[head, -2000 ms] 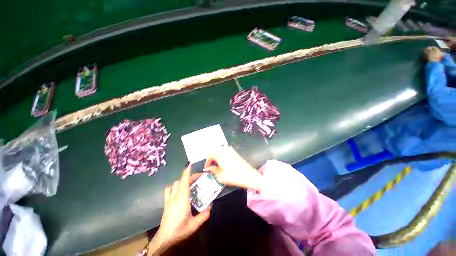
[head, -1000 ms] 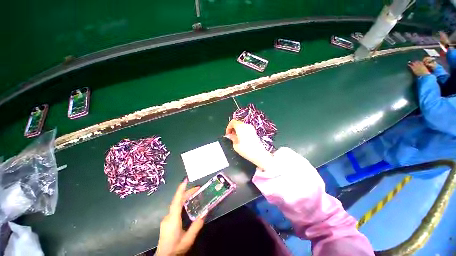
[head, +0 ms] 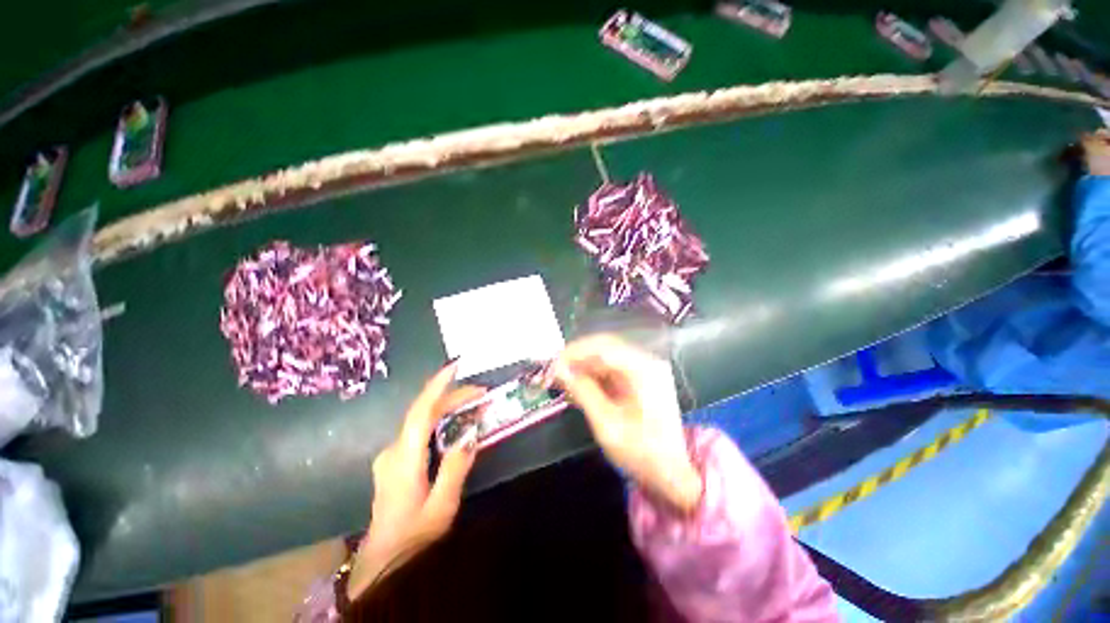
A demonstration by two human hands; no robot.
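A phone housing (head: 505, 411) with a pink rim and green and silver inside is held just below the white card (head: 499, 324). My left hand (head: 416, 469) grips its left end between thumb and fingers. My right hand (head: 627, 408) is at its right end, thumb and fingertips pinched together at the rim; whether a small piece is between them is too small to tell. A round heap of small pink and dark pieces (head: 309, 319) lies left of the card. A smaller heap of slim pink-maroon pieces (head: 643, 247) lies right of it.
The conveyor belt (head: 402, 104) beyond the pale edge strip (head: 487, 144) carries several housings. Clear plastic bags (head: 67, 347) and a white bag (head: 34, 535) are at far left. Another person's blue sleeve (head: 1092, 237) is at the right edge.
My right hand has come back from the right heap to the housing's right end. The housing is now turned flatter, its long side nearer level. The camera view has shifted.
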